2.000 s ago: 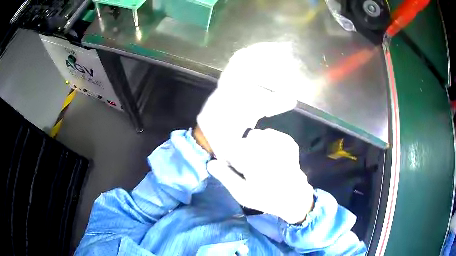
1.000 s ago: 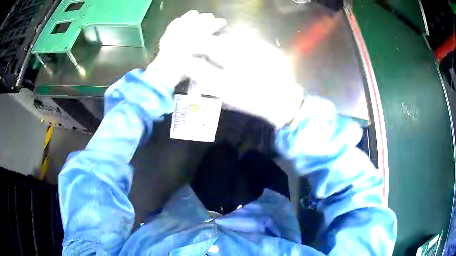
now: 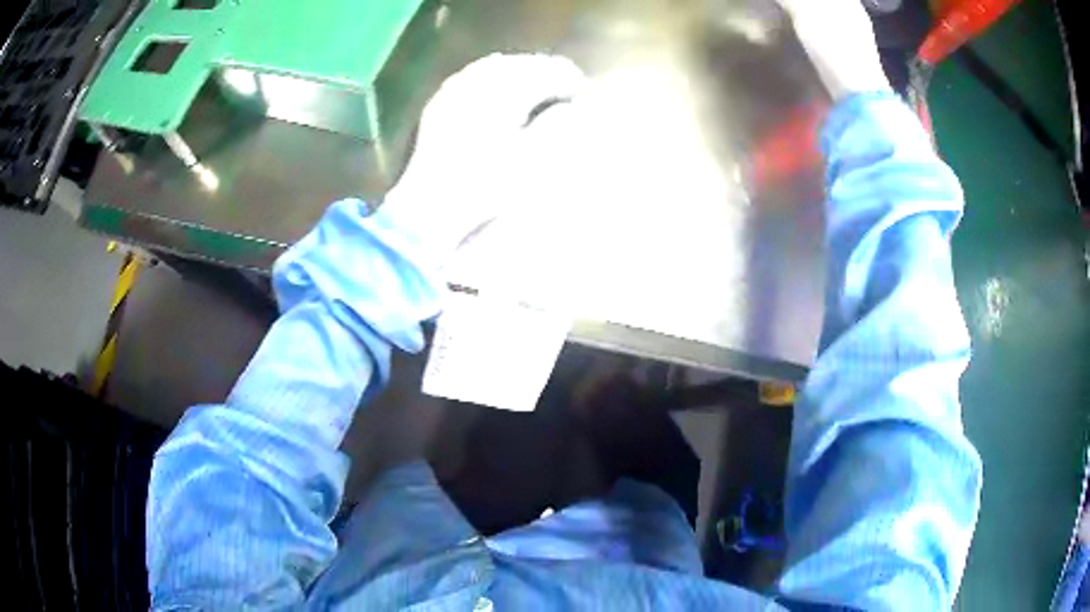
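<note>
My left hand (image 3: 478, 150), in a white glove and strongly overexposed, is over the front part of the steel bench. A white paper sheet (image 3: 496, 356) with faint print hangs over the bench edge just below it. Glare hides the fingers and whether they hold the sheet. My right hand (image 3: 837, 42), also white, is stretched to the far right side of the bench at the top of the picture. Its fingertips are cut off by the edge.
A green stand (image 3: 257, 54) with cutouts is at the left of the steel bench (image 3: 179, 203). Black ribbed crates (image 3: 48, 102) are at far left. A red-orange bar (image 3: 962, 26) is at upper right, by the green conveyor (image 3: 1016, 323).
My right hand has moved from beside the left one to the far upper right. The sheet came into view below my left hand and now hangs slightly lower and farther right.
</note>
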